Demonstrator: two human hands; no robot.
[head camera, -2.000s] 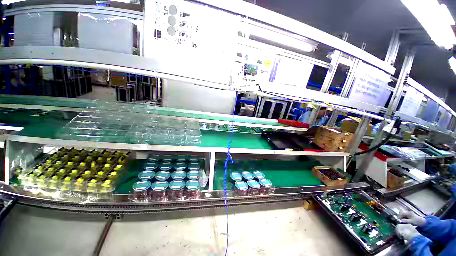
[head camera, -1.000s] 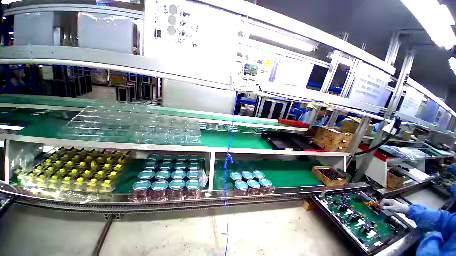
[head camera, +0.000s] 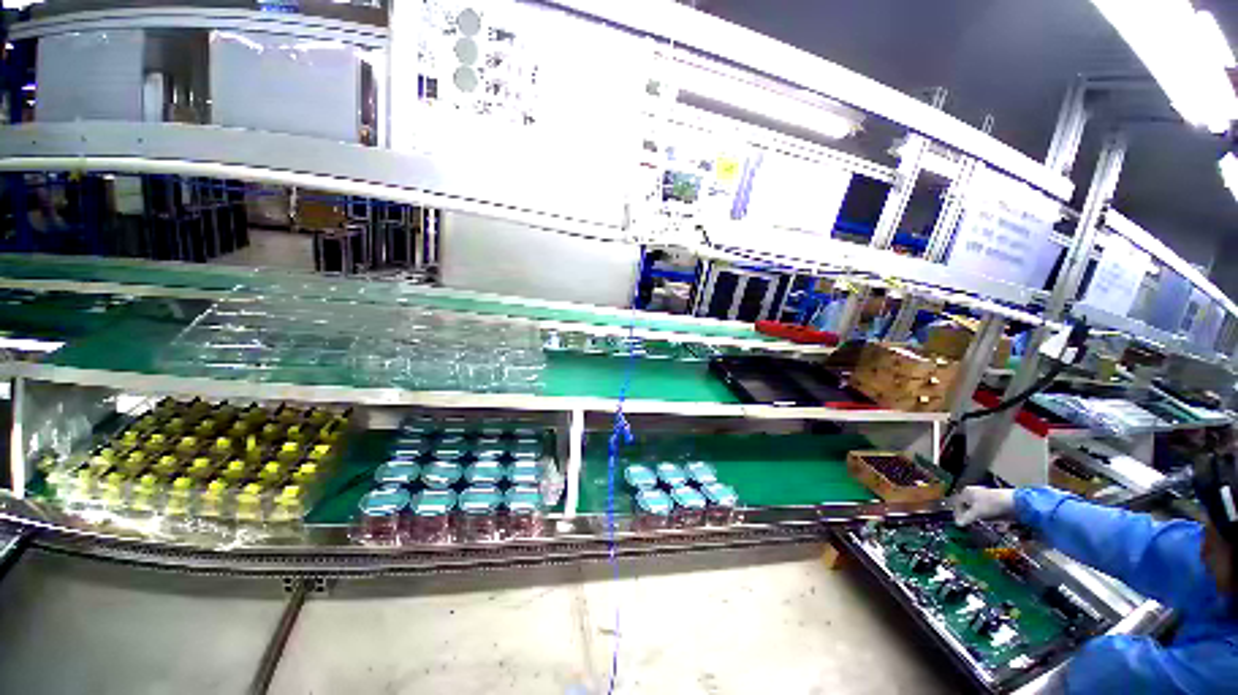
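Note:
Neither of my hands is in the picture. On the lower green shelf, rows of yellow-topped components stand in a clear tray at the left. Capacitors with pale blue round tops stand in rows to their right. A smaller group of the same capacitors stands right of the shelf divider. A large green circuit board in a dark carrier frame lies at the lower right, with black, white and orange parts on it. Another person's white-gloved hand is at its far edge; whether it holds anything is unclear.
Clear blister trays lie on the upper shelf, with a black tray and a cardboard box further right. A small brown parts box sits on the lower shelf. A blue cord hangs in front. The person's blue sleeve reaches in from the right.
The other person's gloved hand has moved left and away across the board to its far edge, and the person leans further into view. The board in its frame has shifted slightly left. The shelf parts look unchanged.

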